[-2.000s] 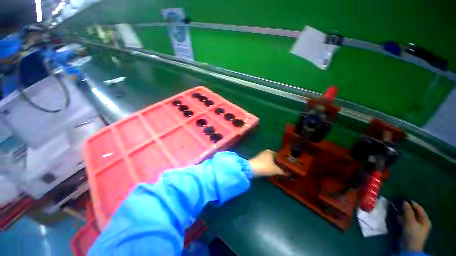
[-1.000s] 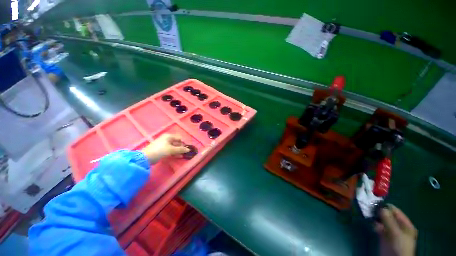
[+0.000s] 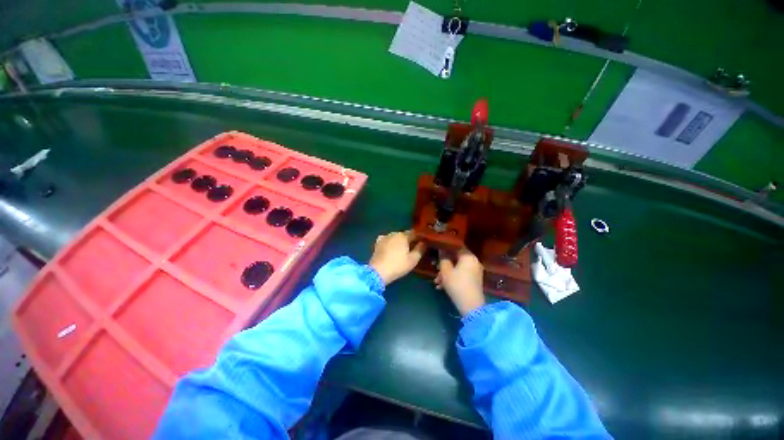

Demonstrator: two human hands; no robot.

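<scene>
The reddish-brown clamping fixture [image 3: 494, 215] stands on the dark-green bench with two toggle clamps. The left clamp's red handle [image 3: 480, 112] stands up; the right clamp's red ribbed handle [image 3: 566, 239] hangs down. My left hand [image 3: 396, 257] and my right hand [image 3: 461, 277] are both at the front of the block under the left clamp, fingertips close together. A small dark part seems to lie between them, too hidden to name. The pink-red compartment tray [image 3: 159, 255] at left holds glossy black discs [image 3: 279, 216] in several pockets, with a single disc [image 3: 257, 275] in the front one.
White crumpled paper [image 3: 554, 275] lies right of the fixture, under the hanging handle. A small ring [image 3: 599, 225] lies farther right on the bench. A green partition [image 3: 301, 51] with a rail and hanging paper sheets [image 3: 666, 116] stands behind. A white scrap [image 3: 31, 162] lies at far left.
My left hand has left a disc in the tray's front pocket and moved right to the fixture. My right hand has moved left from beside the white paper to the fixture. The view has turned right.
</scene>
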